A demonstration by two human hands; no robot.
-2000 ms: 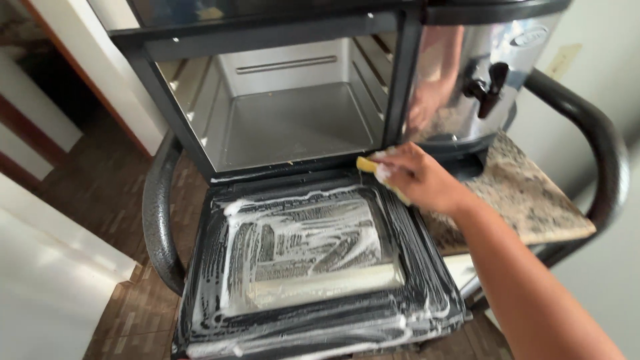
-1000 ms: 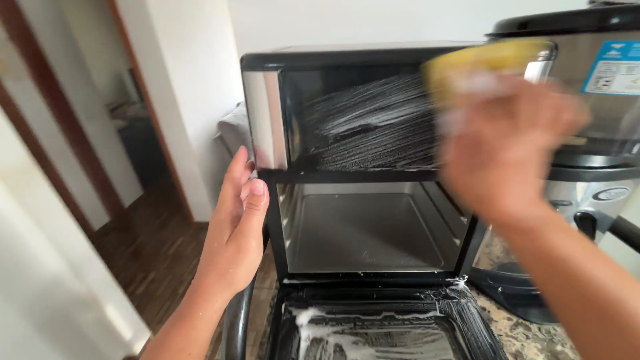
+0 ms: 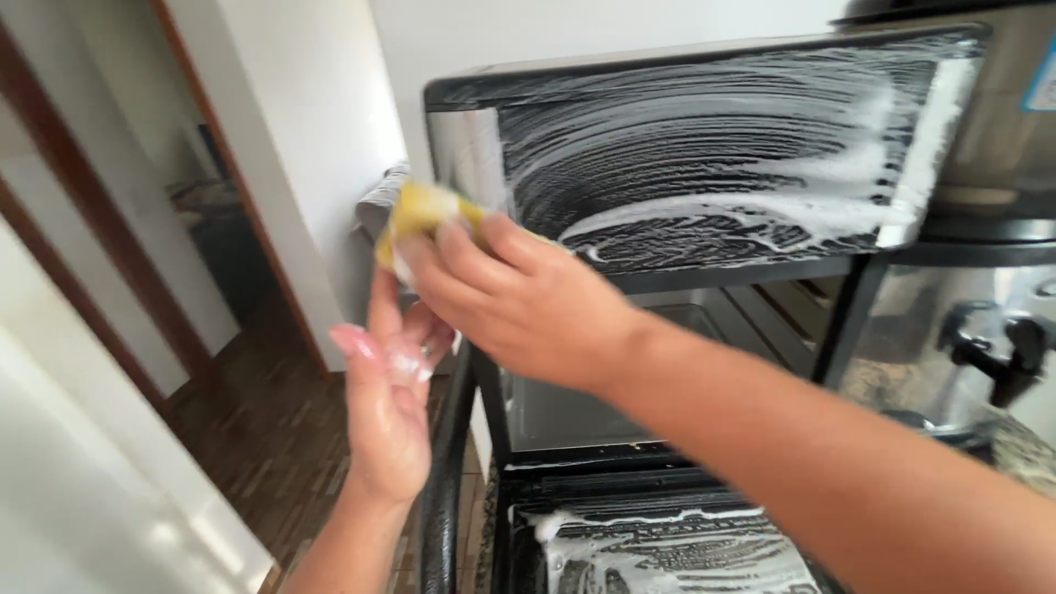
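Observation:
A yellow sponge (image 3: 421,216) with suds on it is gripped in my right hand (image 3: 520,289), near the left end of the oven's upper front panel (image 3: 701,157). White foam lies in curved streaks over that dark panel. Below and behind the sponge is my left hand (image 3: 392,388), palm up with wet suds on it and its fingers apart; whether its fingertips touch the sponge I cannot tell. Under the panel the oven cavity (image 3: 577,412) is partly hidden by my right forearm. The lowered oven door (image 3: 676,536) bears foam on its inner face.
A metal dispenser with a black tap (image 3: 1002,342) stands right of the oven on a granite countertop (image 3: 1023,450). A thick black rail (image 3: 445,478) runs down the oven's left side. Farther left are a white wall (image 3: 289,124) and a doorway over a brown floor (image 3: 280,445).
My right hand has gone with the sponge from the open door to the upper panel, then to its left end. More foam covers the panel. The view has tilted up.

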